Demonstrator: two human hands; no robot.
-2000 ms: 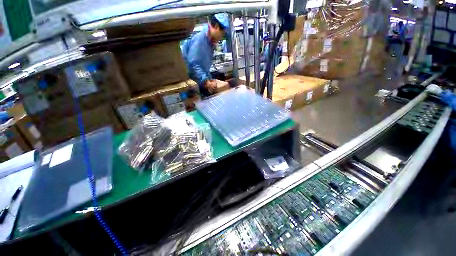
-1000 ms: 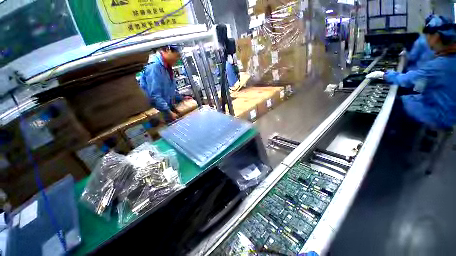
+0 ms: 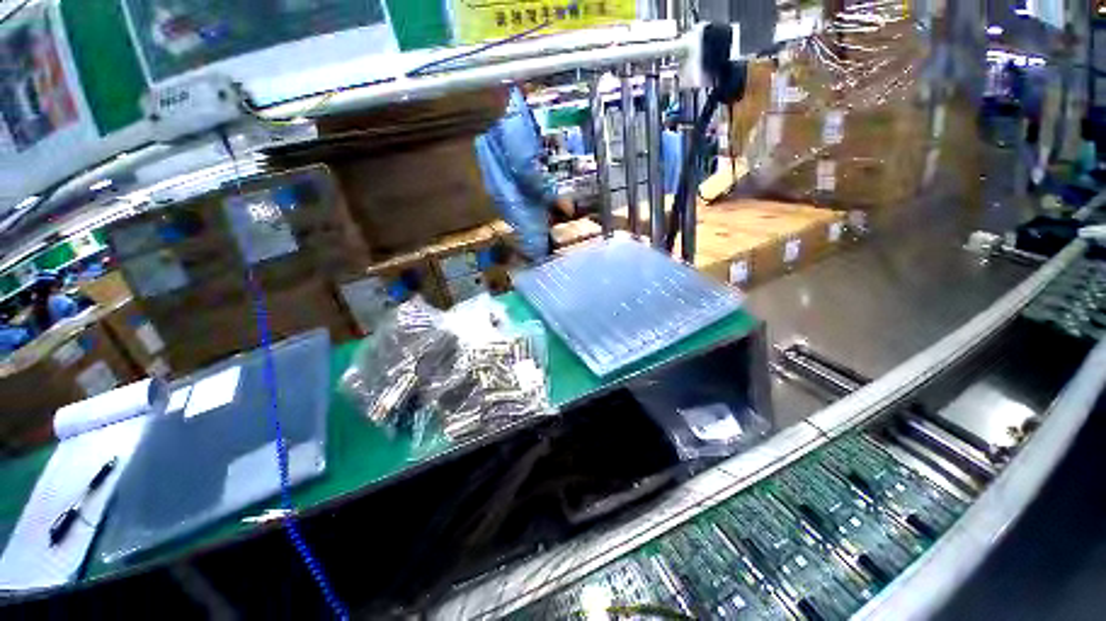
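No hand of mine shows clearly. Green circuit boards [image 3: 788, 540] lie edge to edge in a row on the conveyor at the lower right, between its pale rails [image 3: 837, 419]. Dark blocks stand on the boards. A thin yellowish curved strip [image 3: 643, 610] shows at the bottom edge; I cannot tell what it belongs to. Clear bags of metal parts [image 3: 485, 382] lie on the green bench [image 3: 582, 379], left of a ribbed clear blister tray [image 3: 625, 297].
A grey-blue sleeve [image 3: 224, 449] and a paper pad [image 3: 73, 485] with a black pen [image 3: 83, 500] lie on the bench's left. A blue coiled cord [image 3: 277, 425] hangs before it. A labelled bag [image 3: 710, 427] is on the dark shelf. Behind are cartons [image 3: 418, 182] and a person [image 3: 516, 170].
The view has swung left since one second ago, bringing the paper pad and pen into view. The workers at the right and the bit of blue at the bottom edge are out of view.
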